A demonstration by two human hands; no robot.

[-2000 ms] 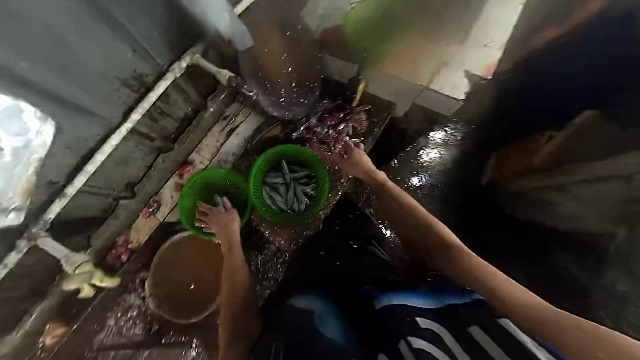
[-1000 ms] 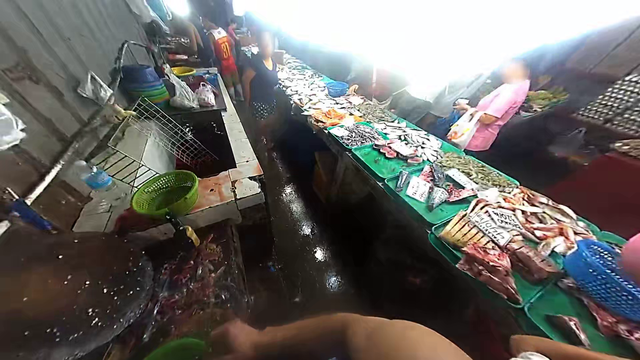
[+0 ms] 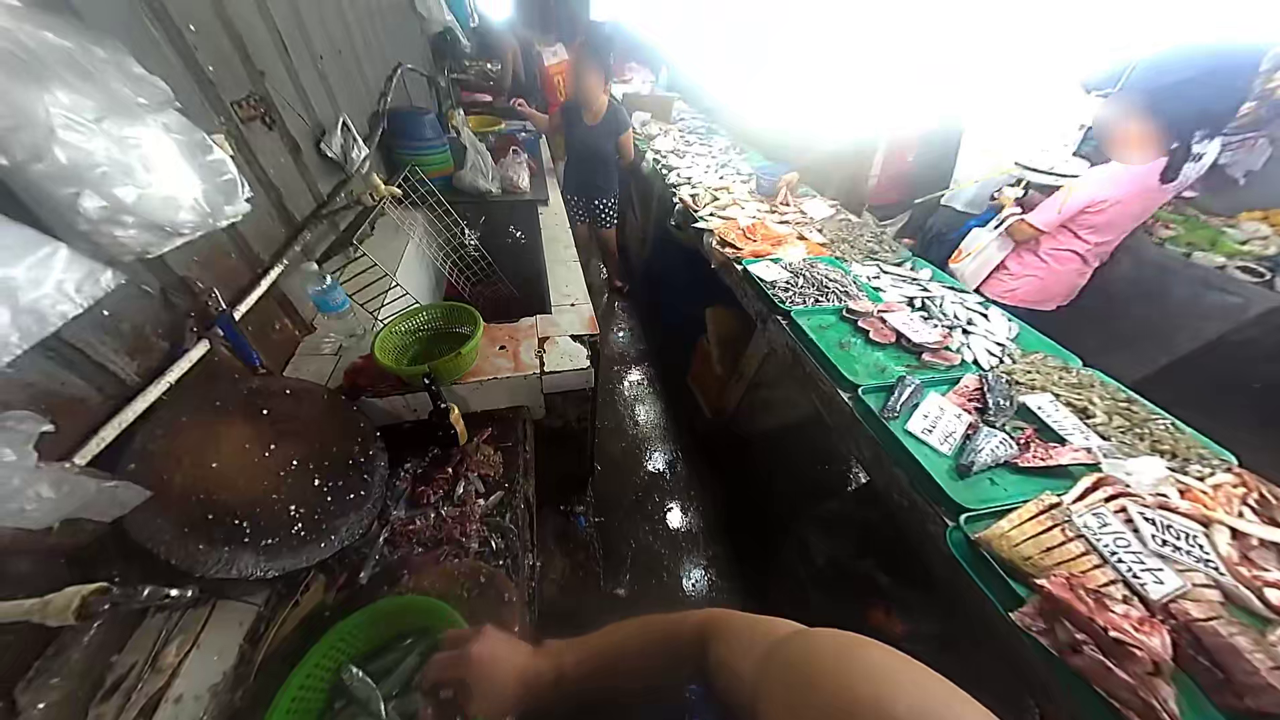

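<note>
My right hand (image 3: 485, 668) is at the bottom of the view, at the right rim of a green plastic basket (image 3: 340, 640) that holds several small silvery fish (image 3: 385, 675). The fingers are blurred and partly cut off by the frame, so what they grip is unclear. Beyond the basket lies a heap of fish guts and scraps (image 3: 455, 500) on the wet work surface. To its left rests a round, dark chopping block (image 3: 255, 470) flecked with scales. A knife with a yellow-and-black handle (image 3: 447, 410) stands by an empty green basket (image 3: 430, 340). My left hand is out of view.
A wet aisle (image 3: 650, 450) runs ahead, with a person (image 3: 595, 140) standing in it. On the right, a stall holds green trays (image 3: 860, 345) of fish and seafood; a person in pink (image 3: 1070, 230) is behind it. At left are plastic bags (image 3: 110, 130), a pipe (image 3: 150, 400) and a wire rack (image 3: 450, 230).
The view has swung up from the baskets to the aisle and stall. Two seconds ago my left hand was in a green basket; it is now out of frame. The person in the aisle has an arm stretched sideways.
</note>
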